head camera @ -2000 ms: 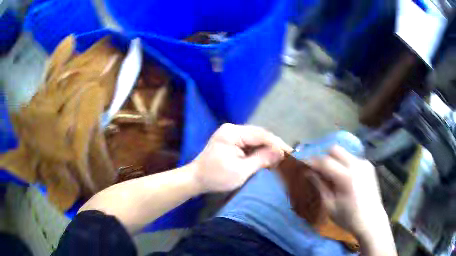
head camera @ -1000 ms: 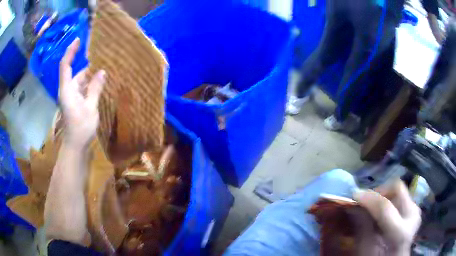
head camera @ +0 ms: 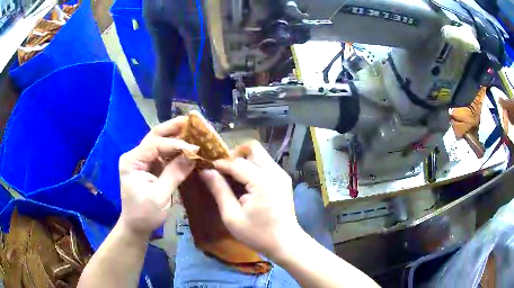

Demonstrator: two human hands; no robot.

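A floppy brown workpiece (head camera: 211, 222) hangs from both hands over the denim-clad lap. Its upper part is folded and shows a bumpy, textured tan side; the lower part is smooth red-brown with an orange-brown bottom edge. My left hand (head camera: 149, 177) pinches the folded upper edge from the left. My right hand (head camera: 256, 197) holds the same edge from the right, its fingers close to the left ones. The cylinder arm (head camera: 304, 104) of the sewing machine is just above and right of the hands, apart from the workpiece.
The grey machine head (head camera: 372, 22) spans the top right. A pale table (head camera: 360, 194) under it has a red-handled tool (head camera: 353, 169) at its edge and brown pieces (head camera: 470, 121) at right. Blue bins (head camera: 56, 129) stand left, one holding brown pieces (head camera: 39, 253). A person's dark-clad legs (head camera: 174, 50) stand behind.
The view has swung right to the machine. My left hand has left the textured panel held over the bin and now grips a workpiece together with my right hand.
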